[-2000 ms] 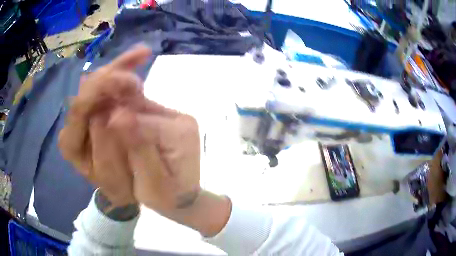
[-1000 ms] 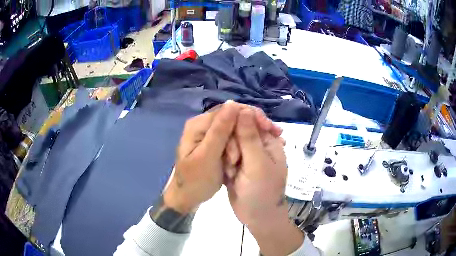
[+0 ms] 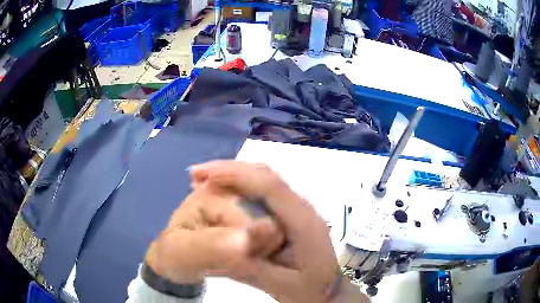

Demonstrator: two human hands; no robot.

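My left hand and my right hand are clasped together above the white table, with no work in them. The right hand folds over the left, and the pressed fingers partly hide each other. Flat dark blue-grey cut panels lie left of and behind the hands. A crumpled dark fabric bundle lies at the back of the table. The white sewing machine head is at right. Its needle area is partly cut off and unclear.
A metal rod stands up from the machine head. A smartphone lies below it, cut off by the bottom edge. A blue basket is beside the bundle. Bottles, including a light blue one, stand on the table behind. Blue crates are at far left.
The view has swung up and left, bringing the bundle and back table into sight. My hands stay clasped; they have turned and lowered, with the right hand now folding over the left.
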